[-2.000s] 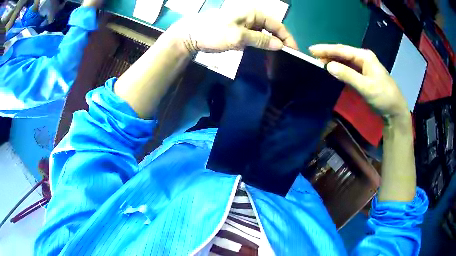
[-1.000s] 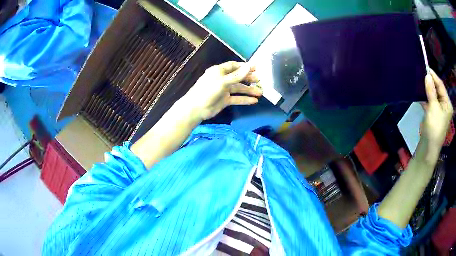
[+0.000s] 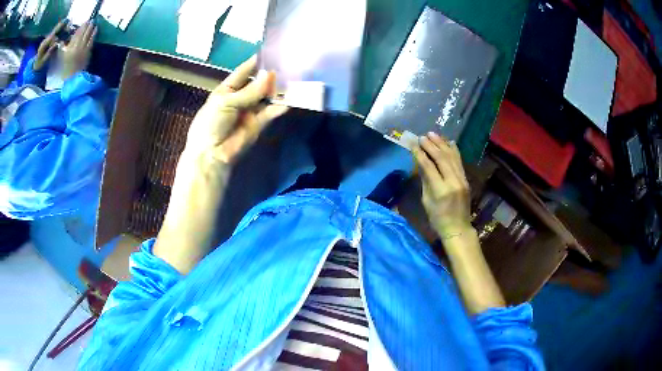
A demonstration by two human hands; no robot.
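One LCD panel (image 3: 312,47), shiny silver-white, reaches past the bench's front edge, with a white piece (image 3: 306,95) at its near edge. My left hand (image 3: 232,119) holds its near left corner between thumb and fingers. A second silver panel (image 3: 435,76) lies tilted on the green bench to the right, with a small gold-orange tab and a white piece at its near edge. My right hand (image 3: 444,177) has its fingertips on that near edge beside the white piece; its thumb is hidden.
White sheets (image 3: 199,25) lie on the green bench (image 3: 388,29). A divided carton (image 3: 116,170) stands at left, another open carton (image 3: 533,268) below right. Red and black items and a pale panel (image 3: 591,76) are at right. A coworker's blue sleeve and hands show at left.
The dark panel face held up by my right hand is no longer seen. My right hand has come down and inward to the second panel. My left hand has moved left and holds a panel.
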